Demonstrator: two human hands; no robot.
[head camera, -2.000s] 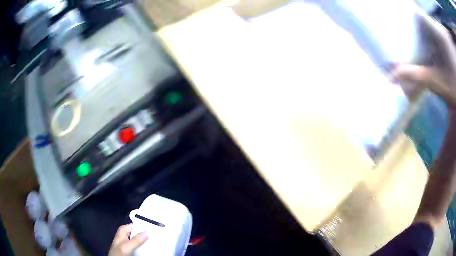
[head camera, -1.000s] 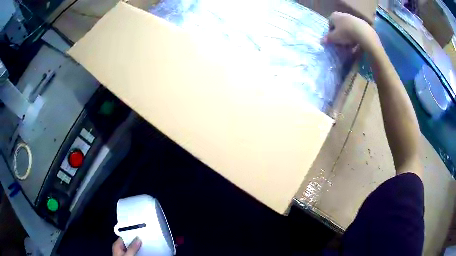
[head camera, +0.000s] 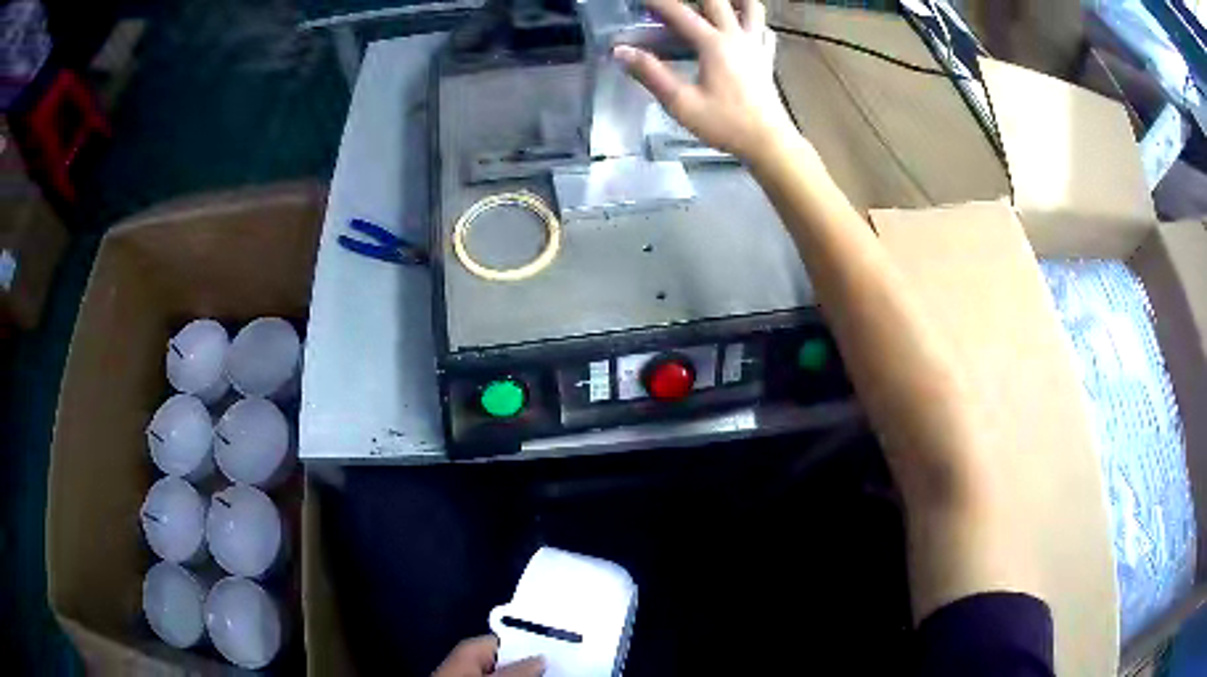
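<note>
A white plastic housing (head camera: 572, 611) with a narrow dark slot is low in the picture, in front of the press machine. My left hand (head camera: 496, 657) holds it at its lower left side; the hand is partly cut off by the bottom edge. My right hand (head camera: 708, 73) is at the top of the fixture arm (head camera: 614, 113), fingers spread. It overlaps the arm's upper end; I cannot tell whether it touches it. I see nothing held in it.
The press bed (head camera: 596, 284) carries a tape ring (head camera: 508, 237). Blue nippers (head camera: 381, 243) lie on the white table (head camera: 364, 331). The left carton (head camera: 119, 291) holds rows of white housings (head camera: 252, 442). The right carton (head camera: 999, 331) holds clear plastic film (head camera: 1128, 423).
My right hand has moved from the film in the right carton to the fixture arm. The view has turned left, showing the left carton. My left hand still holds the housing.
</note>
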